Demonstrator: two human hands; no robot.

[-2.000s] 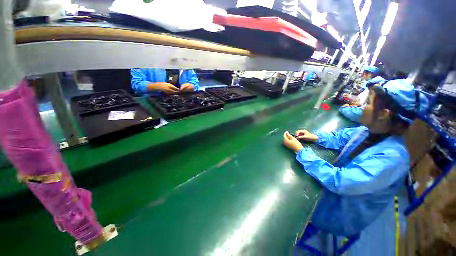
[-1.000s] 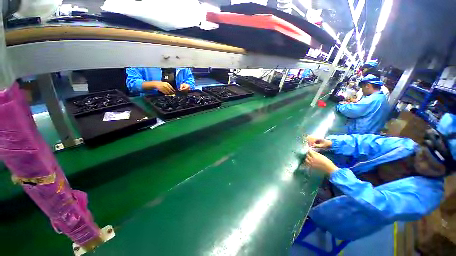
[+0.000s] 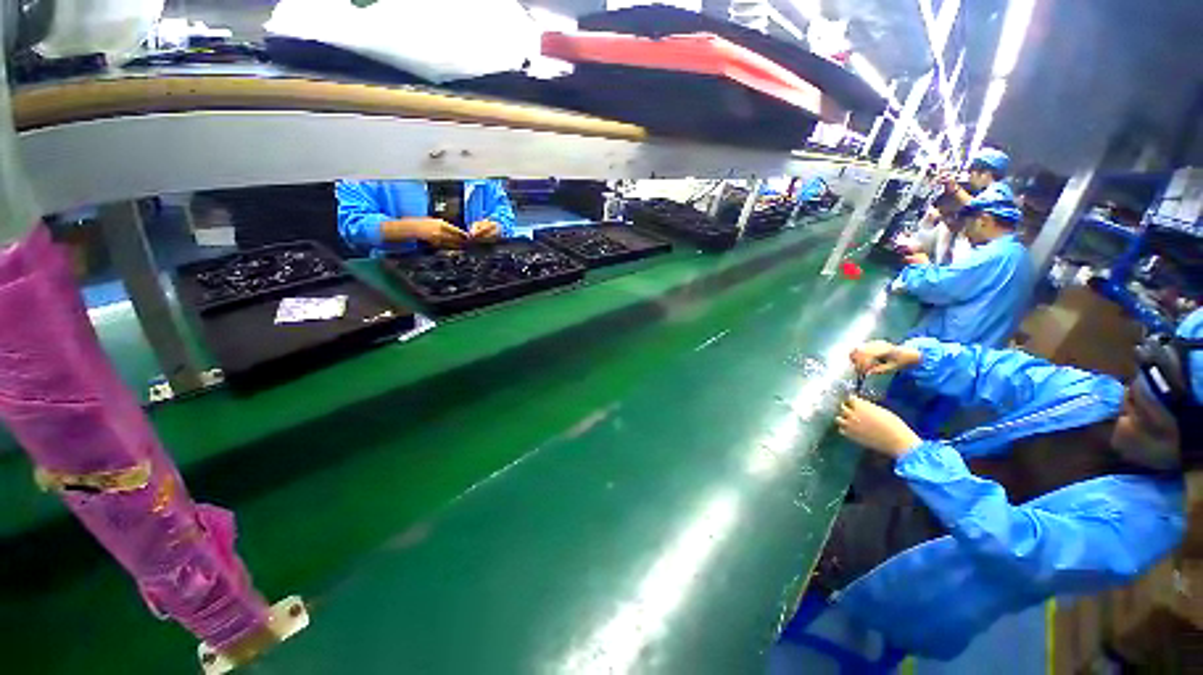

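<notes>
Neither of my hands is in the picture. Nearest in front of me is the long green bench (image 3: 528, 501). On its far side lies a black tray (image 3: 284, 343) with a white paper slip (image 3: 311, 309) on it. Behind it is a tray cluttered with small dark parts (image 3: 264, 272). A filled parts tray (image 3: 486, 273) stands to the right, and a smaller filled tray (image 3: 596, 244) beside it. A seated person's hands (image 3: 462, 232) are held together just behind the middle tray.
A pink-wrapped post (image 3: 125, 448) rises at the left. A raised shelf (image 3: 330, 143) crosses above the bench, holding a red layer (image 3: 686, 58) and a clear plastic bag (image 3: 409, 37). A person in blue (image 3: 1003, 514) sits at the right edge, with others beyond.
The near person at the right has leaned back and away, and their hands have shifted right. More seated people show behind. The view has shifted very slightly.
</notes>
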